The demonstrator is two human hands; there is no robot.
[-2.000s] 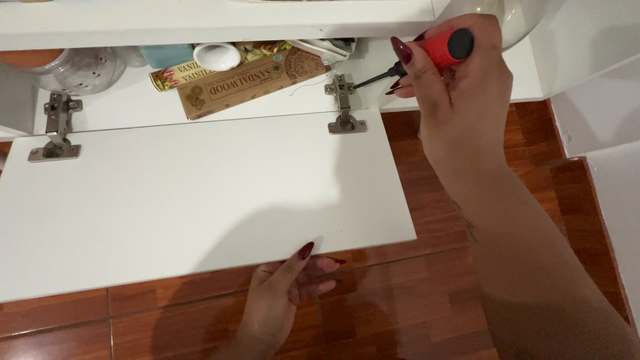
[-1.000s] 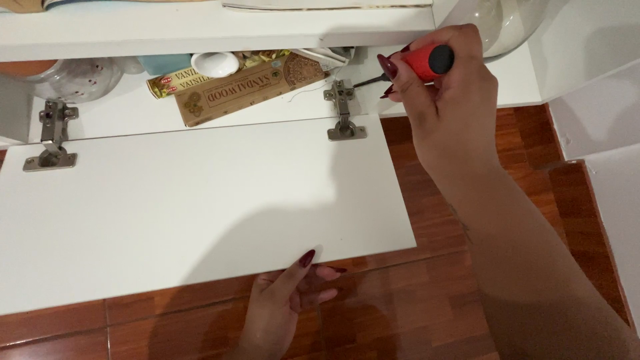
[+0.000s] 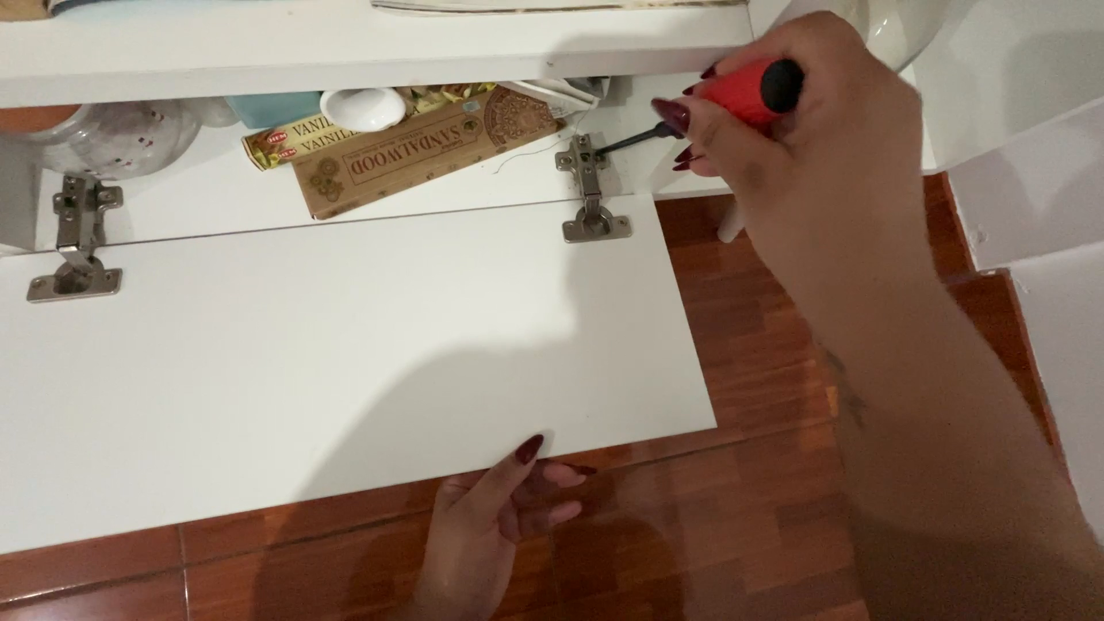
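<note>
My right hand [image 3: 802,121] grips a screwdriver [image 3: 742,90] with a red and black handle. Its dark shaft points left, and the tip meets the right metal cabinet hinge [image 3: 589,185] near its upper mounting plate. A white cabinet door [image 3: 345,362] lies folded down, joined to the cabinet by that hinge and by a left hinge [image 3: 78,246]. At the door's lower edge is my left hand [image 3: 492,526], its thumb against the edge and the other fingers curled below. Whether it bears the door's weight cannot be told.
Inside the cabinet lie a sandalwood incense box [image 3: 423,155], a yellow incense box [image 3: 285,138], a small white dish [image 3: 362,109] and a glass jar [image 3: 129,138]. A white shelf [image 3: 345,43] runs above them. Reddish-brown floor tiles [image 3: 759,345] and a white wall [image 3: 1052,190] are at the right.
The screwdriver's handle has shifted slightly in my right hand, while its tip stays at the right hinge. My left hand remains at the door's lower edge.
</note>
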